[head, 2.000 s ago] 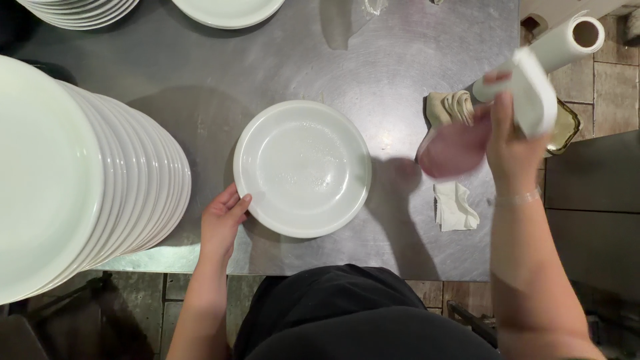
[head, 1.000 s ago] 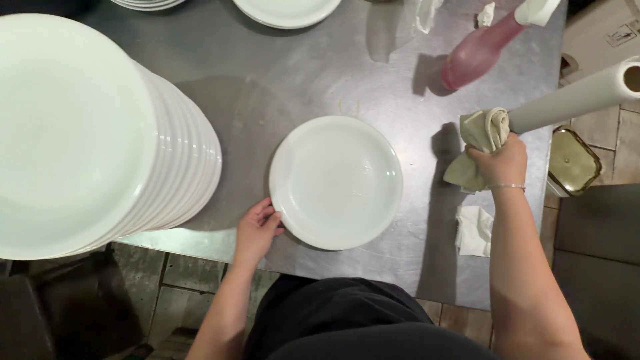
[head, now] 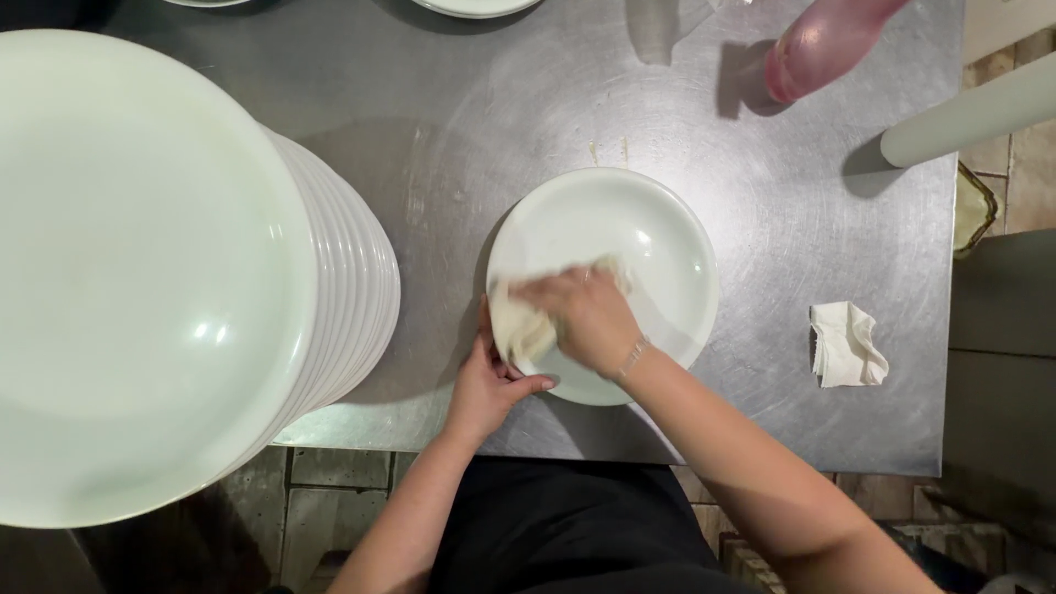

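Note:
A white round plate (head: 668, 272) lies in front of me near the edge of a stainless steel table. My left hand (head: 487, 388) grips its lower left rim, thumb on top and fingers at the side. My right hand (head: 590, 318), blurred by motion, presses a cream cloth (head: 528, 330) onto the left part of the plate's inner face. Part of the cloth is hidden under that hand. At the left rises a tall stack of white plates (head: 157, 272), well apart from both hands.
The steel table (head: 792, 412) carries a folded white paper napkin (head: 848, 345) at the right. A pink spray bottle (head: 817, 54) stands at the upper right, near a white paper roll (head: 965, 111). More white plates (head: 478, 7) show at the top edge.
My right hand had the spray bottle, then was on the cloth beside the paper roll. It has moved left with the cloth onto the plate. My left hand has stayed at the plate's rim.

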